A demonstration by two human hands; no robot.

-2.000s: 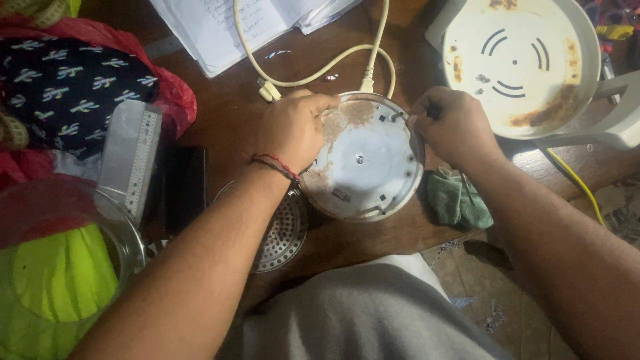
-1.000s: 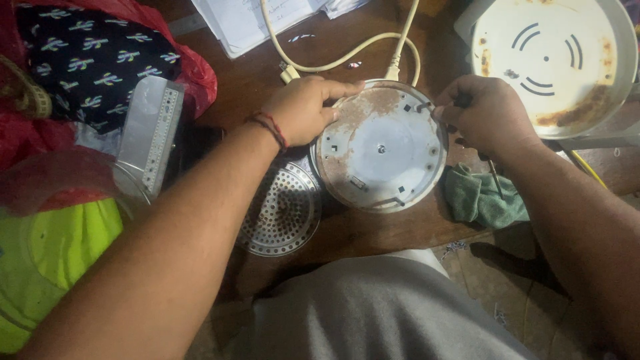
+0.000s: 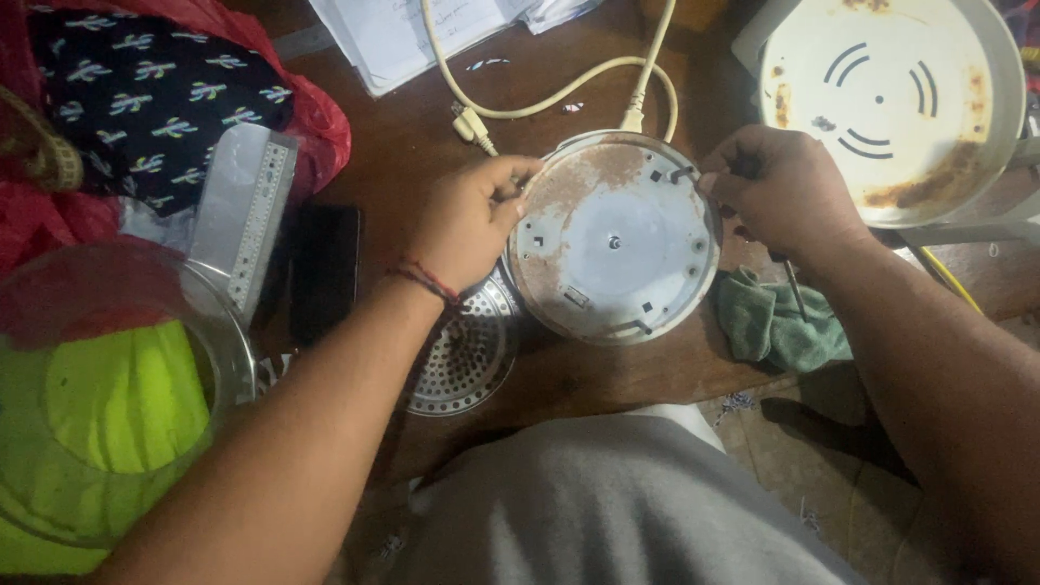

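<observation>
A round metal plate (image 3: 615, 244), grey with brown rust stains and a small stub at its centre, lies at the middle of the view. My left hand (image 3: 479, 219) pinches its upper left rim between thumb and fingers. At its upper right rim is my right hand (image 3: 772, 187), fingers curled around a dark handle; a thin metal shaft (image 3: 795, 290) points down below this hand. A short dark post (image 3: 681, 174) stands on the plate near my right fingertips. Partly under my left forearm rests a perforated metal disc (image 3: 467, 357).
A beige cable (image 3: 561, 101) with its plug (image 3: 470, 126) loops behind the plate. Papers (image 3: 455, 41) lie at the back, a stained cream housing (image 3: 902, 175) at the right, a green cloth (image 3: 751, 317) at the table's edge. A ruler (image 3: 262, 219), a dark phone-like slab (image 3: 325, 272) and a clear bowl (image 3: 231, 325) are left.
The thin metal shaft under my right hand shows now and one second ago, not two seconds ago. Both hands stay at the plate's rim. The view has shifted somewhat.
</observation>
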